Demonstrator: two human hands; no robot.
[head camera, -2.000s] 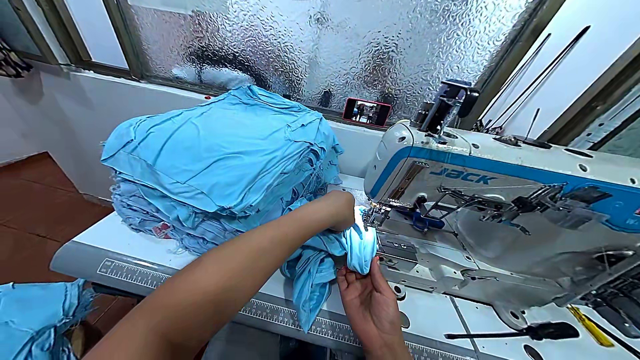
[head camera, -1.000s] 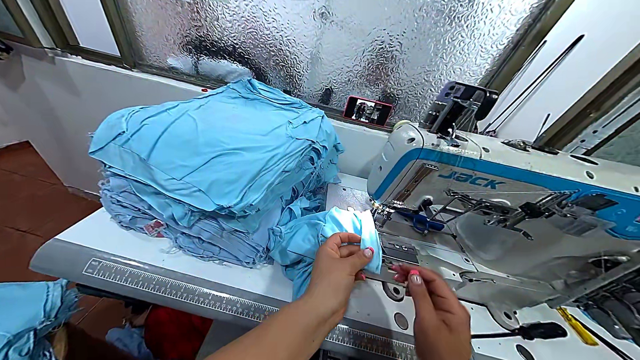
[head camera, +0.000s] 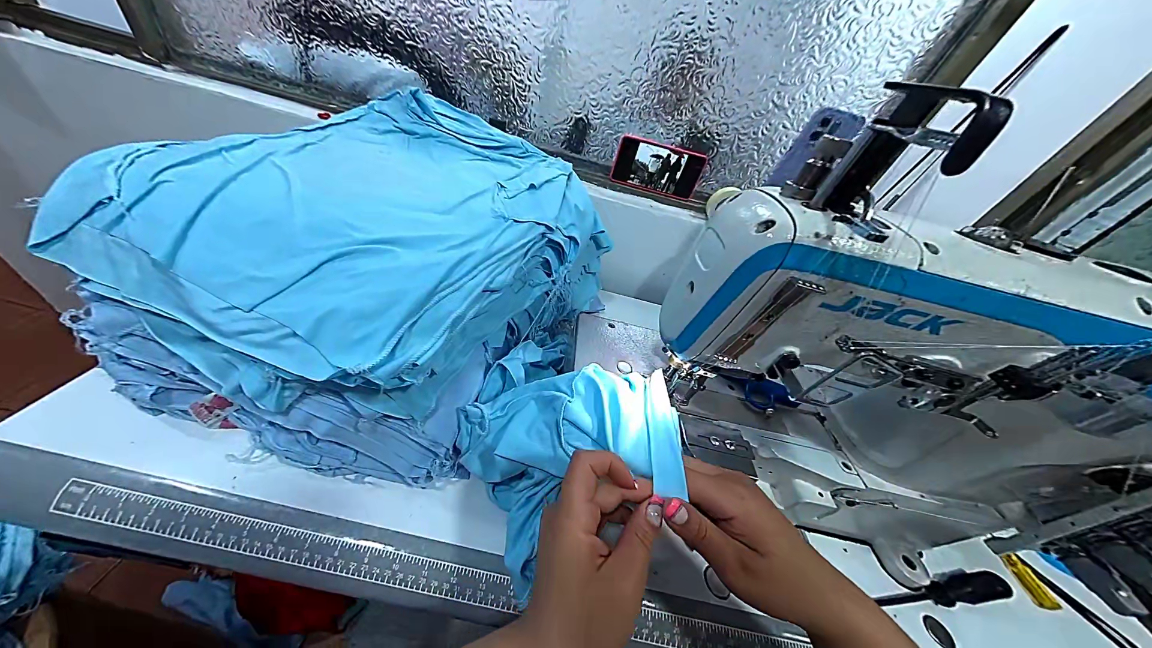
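My left hand (head camera: 598, 540) and my right hand (head camera: 742, 535) meet at the near end of a folded band on a light blue knit garment (head camera: 540, 423). Thumbs and fingertips of both hands pinch the fabric edge. The far end of the band lies by the needle area of a white and blue Jack sewing machine (head camera: 810, 270); whether the presser foot rests on it I cannot tell. The rest of the garment is bunched to the left of the band.
A tall pile of light blue fabric pieces (head camera: 315, 243) stands at left. A ruler strip (head camera: 270, 531) runs along the table's front edge. A phone (head camera: 659, 167) leans by the window. A black-handled screwdriver (head camera: 967, 589) and a yellow-handled tool (head camera: 1030, 580) lie at right.
My right hand has moved left from beside the machine bed and now grips the fabric edge with my left hand. Two seconds ago my left hand was up close to the needle area.
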